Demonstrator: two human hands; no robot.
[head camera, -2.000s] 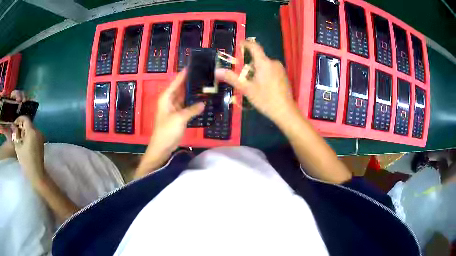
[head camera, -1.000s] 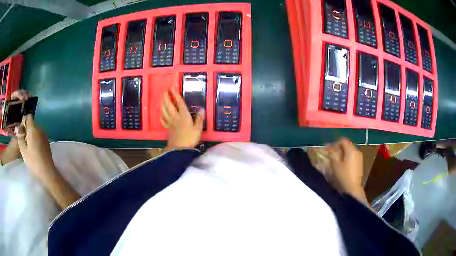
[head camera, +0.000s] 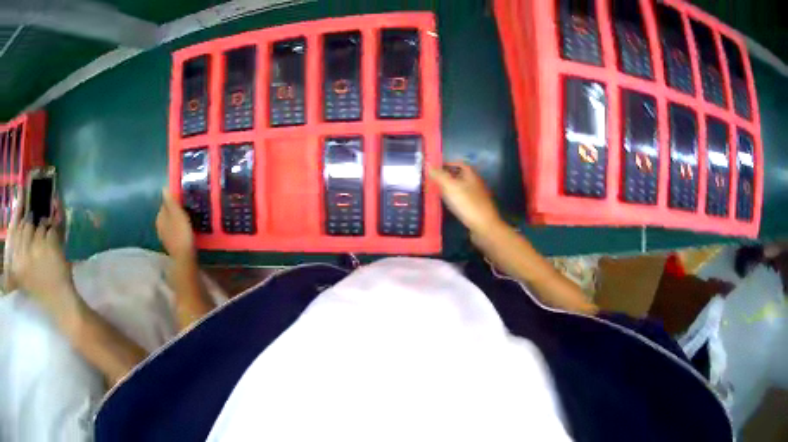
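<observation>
A red-orange phone tray (head camera: 288, 184) lies on the bench in front of me, with keypad phones (head camera: 344, 186) in two rows of pockets. The middle pocket of the near row is empty. My left hand (head camera: 178, 231) is at the tray's left edge, fingers against its side. My right hand (head camera: 462, 194) holds the right edge, its fingertips at the near half of that side. The undersides of the fingers are hidden.
A stack of similar trays (head camera: 540, 211) with phones stands at the right. Another person's hands (head camera: 41, 263) hold a dark phone part (head camera: 41, 197) at the left. Another red tray (head camera: 34, 138) is at the far left. Cartons (head camera: 624, 285) are below the bench at the right.
The handled phone has left my hands, and a pocket that was hidden now holds a phone. My left hand moved left to the tray edge; my right hand came up to the right edge.
</observation>
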